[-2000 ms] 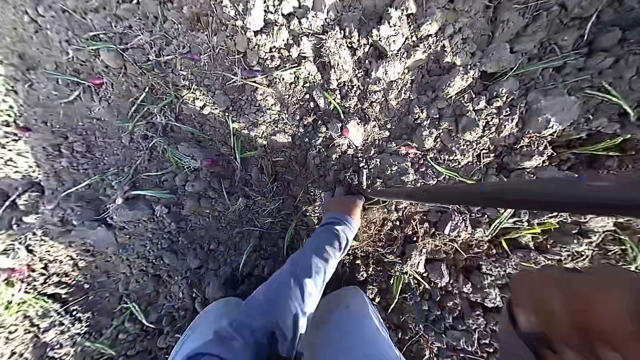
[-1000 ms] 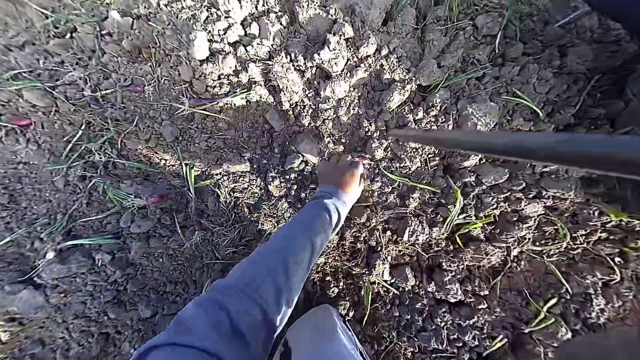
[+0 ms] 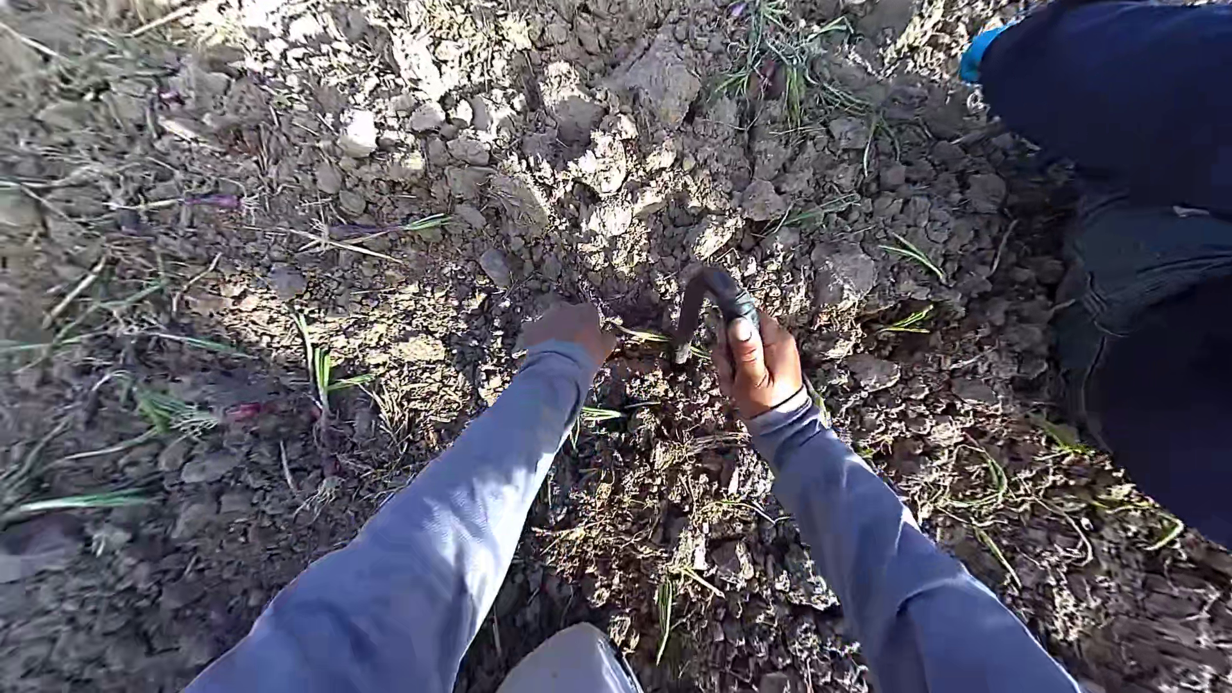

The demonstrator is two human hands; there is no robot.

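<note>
My right hand [image 3: 760, 364] is closed around the upper end of a curved, dark hand tool [image 3: 707, 289], probably metal; its tip points down at the cloddy soil. To its left, my left hand [image 3: 570, 332] is low against the soil, fingers partly hidden, with a thin green-tipped stem [image 3: 643, 335] beside its fingertips. Whether it grips that stem cannot be told. Left of my forearm, a green-leaved plant [image 3: 322, 371] stands in the soil, and a reddish-purple bulb [image 3: 248, 411] lies near it.
Another person's dark-clothed leg [image 3: 1107, 106] is at the upper right. A bunch of green-leaved plants [image 3: 789, 67] lies at the top. Dry clods [image 3: 664, 82] and scattered green shoots cover the ground. A pale knee [image 3: 573, 664] shows at the bottom edge.
The right hand and tool have come down toward the soil near the left hand; a second ago only the tool's long dark part showed. The other person's leg shows more at the right.
</note>
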